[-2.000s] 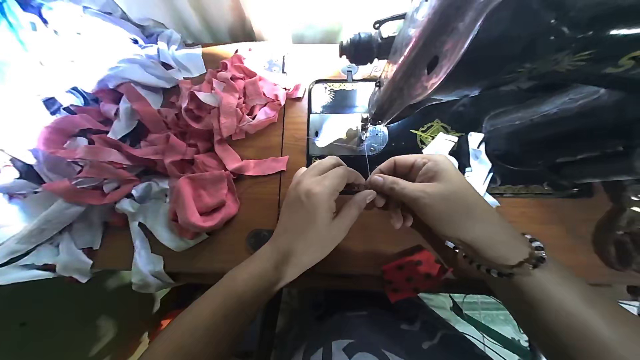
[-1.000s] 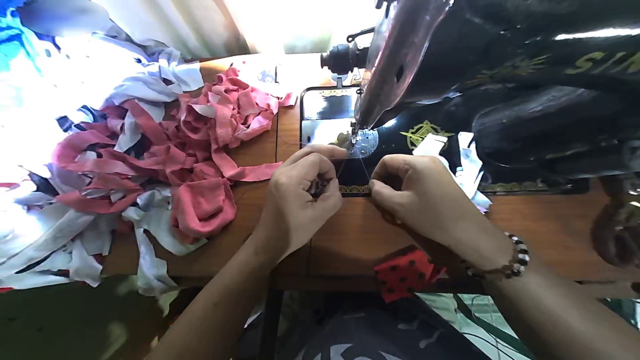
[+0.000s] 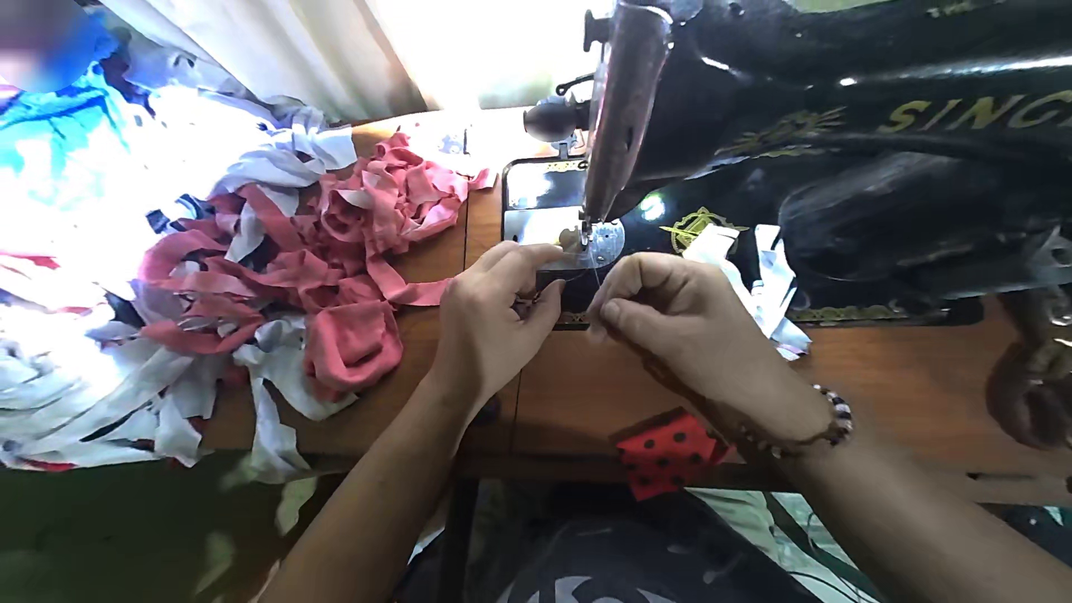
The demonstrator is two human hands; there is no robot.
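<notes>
A black Singer sewing machine (image 3: 754,100) stands on a wooden table, its needle area (image 3: 586,234) above a shiny round plate (image 3: 606,241). My left hand (image 3: 502,310) is at the left front of the plate, index finger stretched toward the needle and thumb apart from it; nothing clear shows between them. In front of the plate and to its right, my right hand (image 3: 670,314) has thumb and forefinger pinched together on a thin thread (image 3: 596,272) that runs up toward the needle. A beaded bracelet circles my right wrist.
Pink fabric strips (image 3: 293,268) and white fabric strips (image 3: 276,419) lie heaped at the left. White pieces (image 3: 775,285) rest on the machine bed at the right. A red cloth with black dots (image 3: 670,452) hangs over the front edge of the wooden table (image 3: 561,402). A pale curtain (image 3: 318,59) is behind.
My hands were together at the thread two seconds ago and are now apart. Since one second ago, my left index finger has extended toward the needle area.
</notes>
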